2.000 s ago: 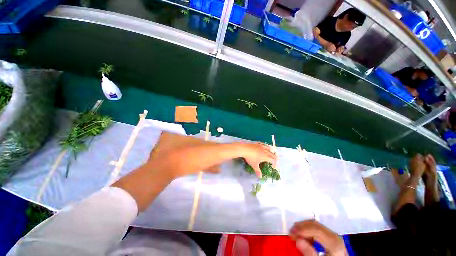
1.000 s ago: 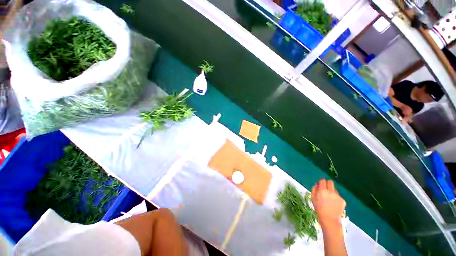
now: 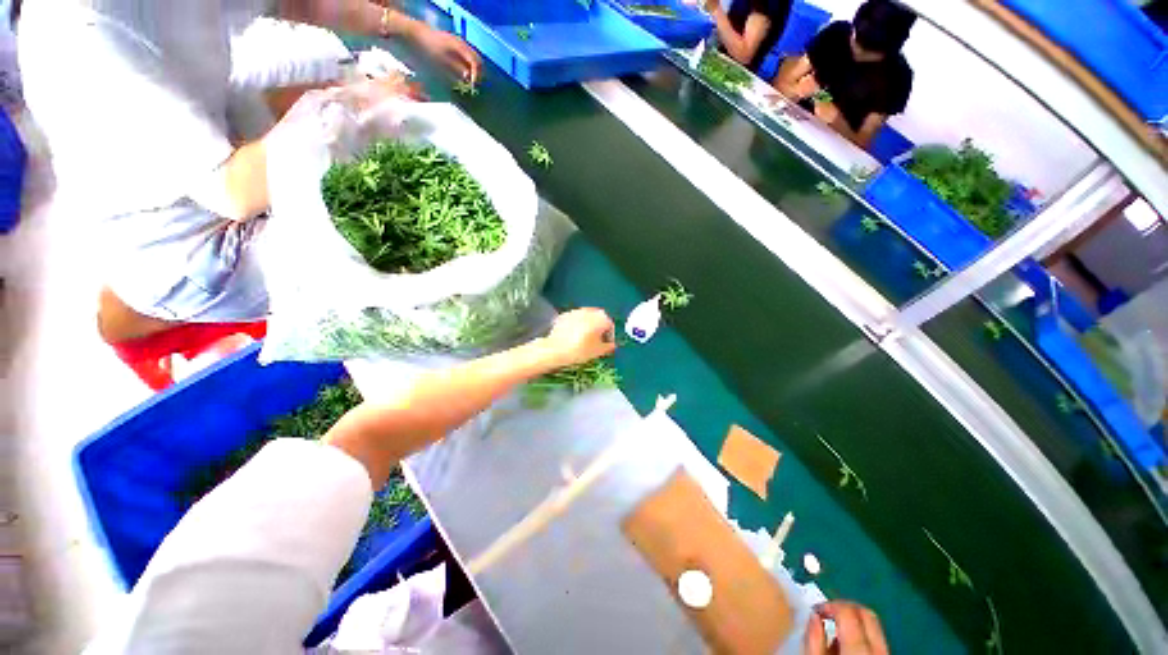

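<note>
My left hand (image 3: 584, 335) is over the stemmed sprig bunch (image 3: 579, 376), between the clear plastic bag (image 3: 500, 275) and the white glue bottle (image 3: 643, 320). Its fingers are bent together; whether they hold a stem is hidden. My right hand (image 3: 851, 630) is at the bottom edge, partly cut off, beside the cardboard pad (image 3: 666, 525). Its fingertips are close together, and I cannot tell if they hold anything. The white glue cap (image 3: 694, 589) lies on the cardboard pad.
A blue crate (image 3: 115, 499) with green foliage is below my left arm. Sprigs (image 3: 948, 559) lie on the dark green belt. A cardboard scrap (image 3: 749, 461) and small white disc (image 3: 811, 563) lie beyond the pad. A person (image 3: 179, 166) sits beyond the bag; others sit across the belt.
The view has turned left. My left hand has moved from my lap to the stemmed sprig bunch. My right hand has left the leaf pile and is now beside the pad.
</note>
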